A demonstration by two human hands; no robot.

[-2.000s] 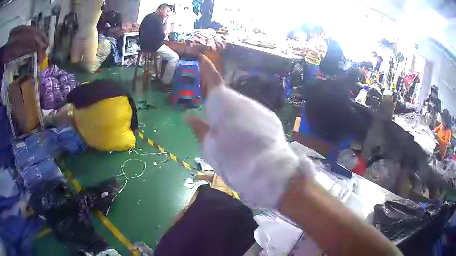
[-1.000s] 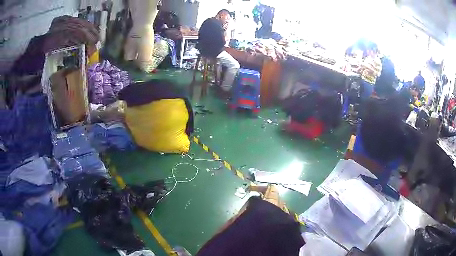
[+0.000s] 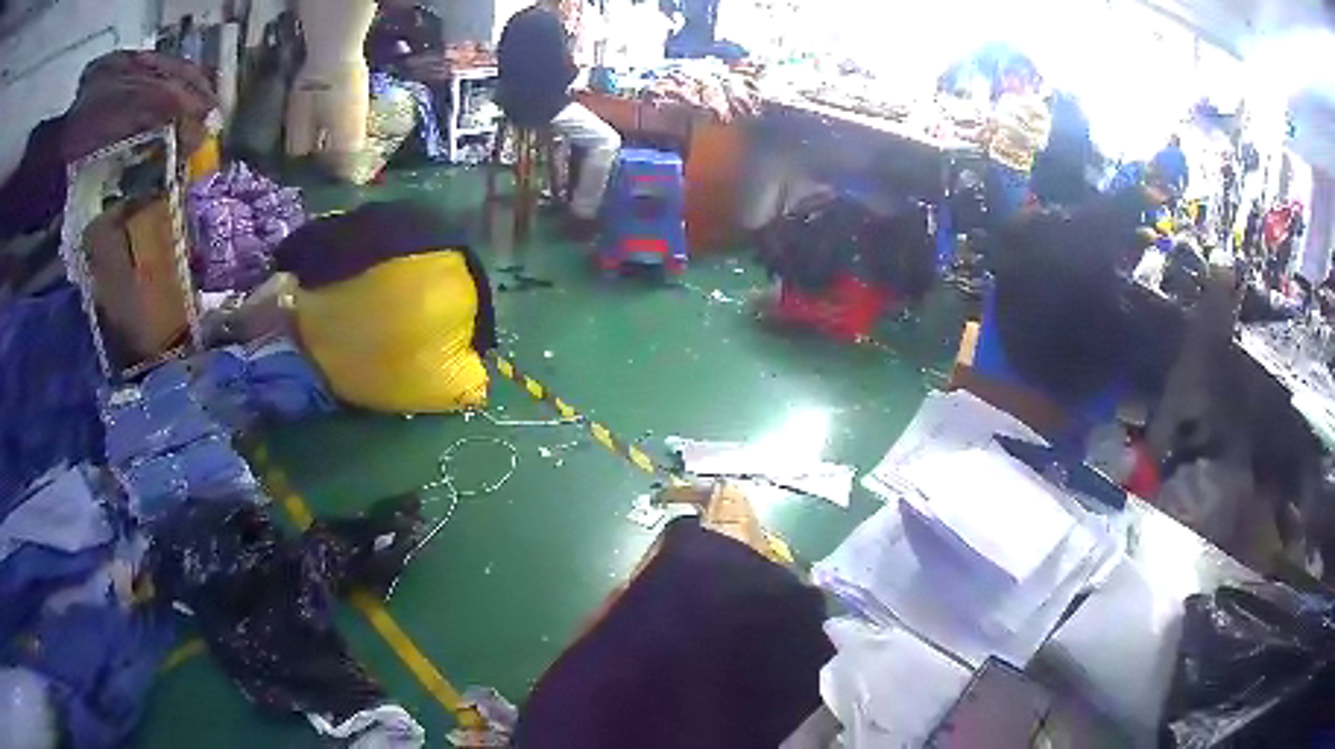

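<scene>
Neither of my hands is in the picture. Nearest in front of me is a grey-white table with a messy stack of white paper sheets. A dark blue clipboard-like edge shows at the stack's far side. A dark flat slab, perhaps a smartphone, lies at the near edge of the papers, cut off by the bottom of the picture. A shiny black plastic bag lies on the table at the right.
Dark purple-black cloth stands left of the table. A yellow sack, blue bundles and a black plastic bag lie on the green floor. A person sits beyond, near a blue stool.
My wrapped hand, raised over the table two seconds ago, has left the picture. Since one second ago the view has shifted, and the dark slab shows more.
</scene>
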